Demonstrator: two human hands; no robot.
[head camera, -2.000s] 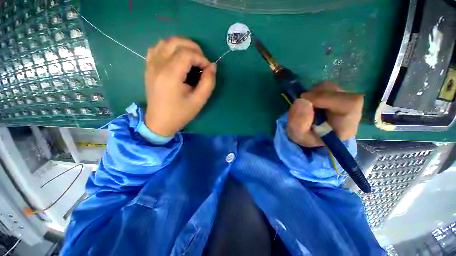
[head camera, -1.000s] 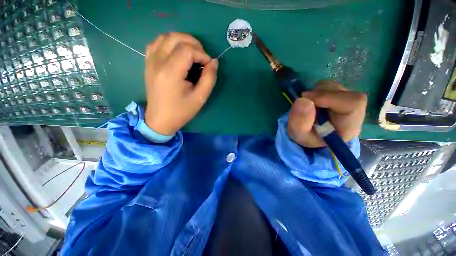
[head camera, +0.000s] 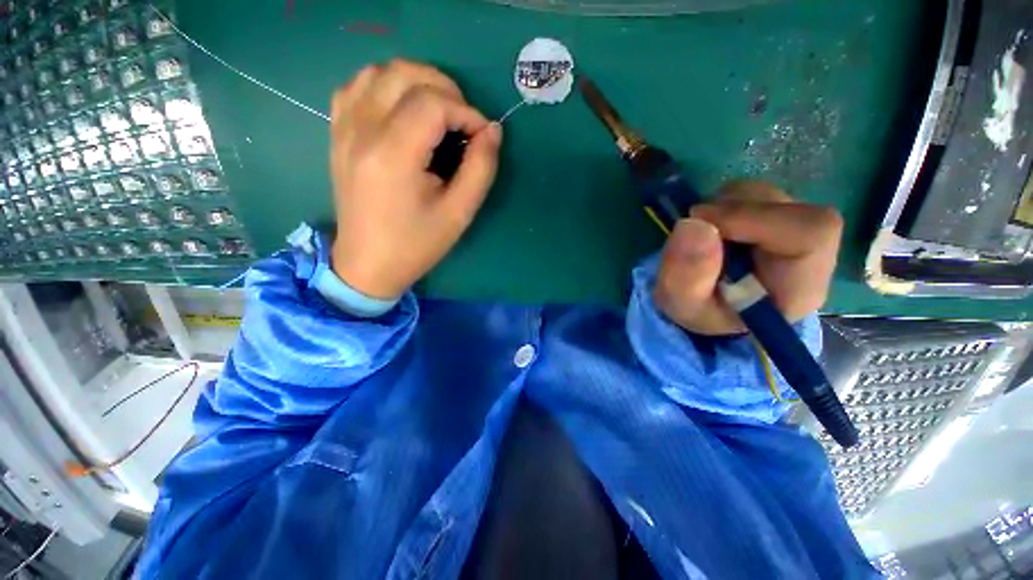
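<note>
A white round pad (head camera: 553, 52) lies on the green mat at the top centre, with a small dark and silvery circuit board (head camera: 541, 75) on it. My left hand (head camera: 410, 176) pinches thin solder wire (head camera: 255, 79) between thumb and forefinger; its short end reaches the pad's lower left edge. The wire trails from the hand to the upper left. My right hand (head camera: 748, 258) holds the soldering iron (head camera: 668, 187) like a pen. The iron's dark tip is just right of the pad, apart from it.
A clear blister tray of components (head camera: 125, 136) lies at the left. The silvery-framed iron stand (head camera: 923, 136) is at the right. A second pocketed tray (head camera: 906, 397) is below the bench edge at the right. A clear curved rim (head camera: 634, 6) shows at the top edge.
The pad and board appear slightly higher in view. My left hand also appears slightly higher, still holding the wire. The iron's tip has moved slightly right, away from the pad.
</note>
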